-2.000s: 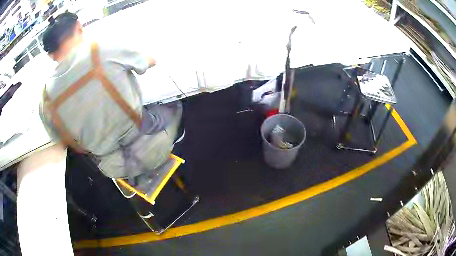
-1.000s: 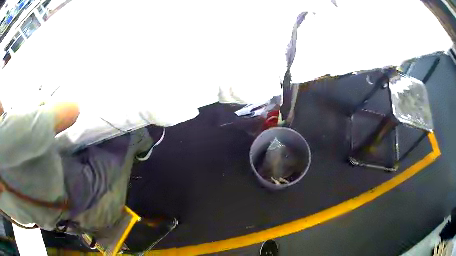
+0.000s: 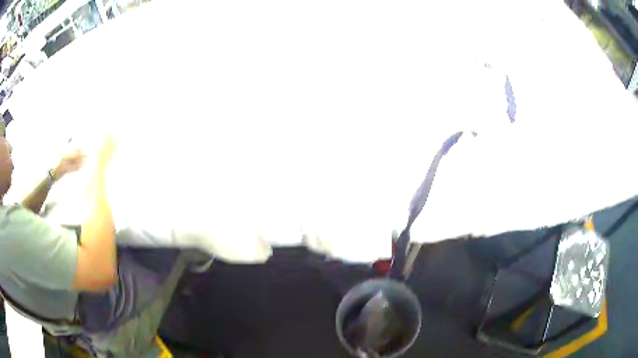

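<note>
Neither of my hands shows in the head view. Nearest in front of me is a long white table (image 3: 280,140), so bright that its surface detail is washed out. A dark purplish strip (image 3: 425,189) lies on the table and hangs over its front edge. Below it a round grey bin (image 3: 378,321) stands on the dark floor, with something pale and dark inside. A small red thing (image 3: 382,266) shows just behind the bin's rim, under the table edge.
A seated person in a pale green top (image 3: 35,248) is at the left, arms over the table. A metal-framed stool with a speckled seat (image 3: 579,273) stands at the lower right, by a yellow floor line (image 3: 577,342). A short purplish piece (image 3: 510,99) lies farther back.
The view has come nearer to the table and tilted up. The bin and stool now sit lower in the picture, the person is farther left, and more of the tabletop and strip shows.
</note>
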